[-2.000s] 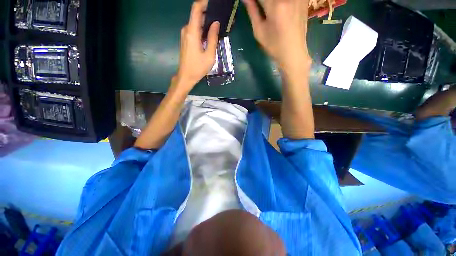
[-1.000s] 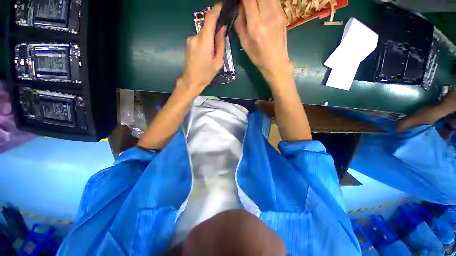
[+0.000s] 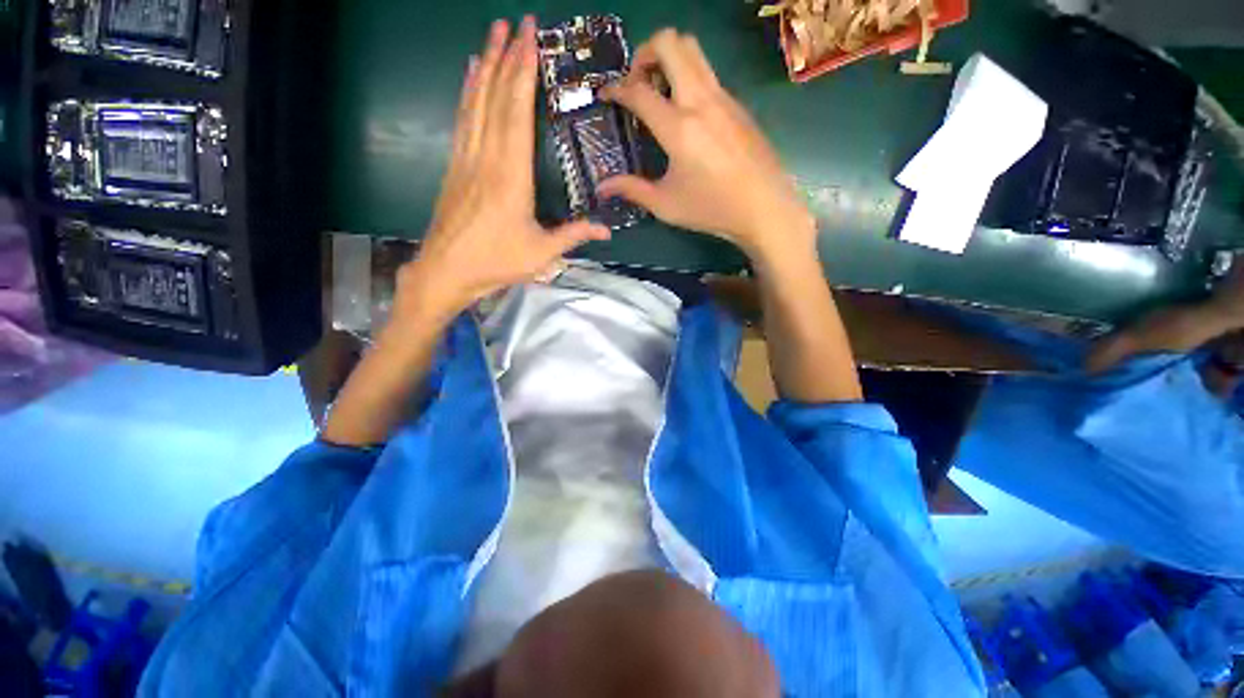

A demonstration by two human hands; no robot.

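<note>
An open phone body (image 3: 587, 55) lies on the green bench in front of me, its length pointing away from me. A dark flat part, likely the battery (image 3: 598, 147), sits in its central bay. My left hand (image 3: 494, 184) lies flat along the phone's left edge, fingers straight, thumb reaching to the near end. My right hand (image 3: 703, 143) is bent over the right side, its thumb on the dark part and its fingertips at the phone's upper middle. Whether the right fingers pinch anything small cannot be told.
A black tray (image 3: 280, 177) at left holds phone bodies in pockets. A red box (image 3: 866, 52) of tan strips stands beyond my right hand. A white sheet (image 3: 971, 150) and a glossy black tray (image 3: 1112, 157) lie at right. Another person's arm (image 3: 1160, 334) is at the right.
The dark slab held up between both hands is now down in the phone body. My left hand has let go and flattened beside the phone. My right hand has come down over it.
</note>
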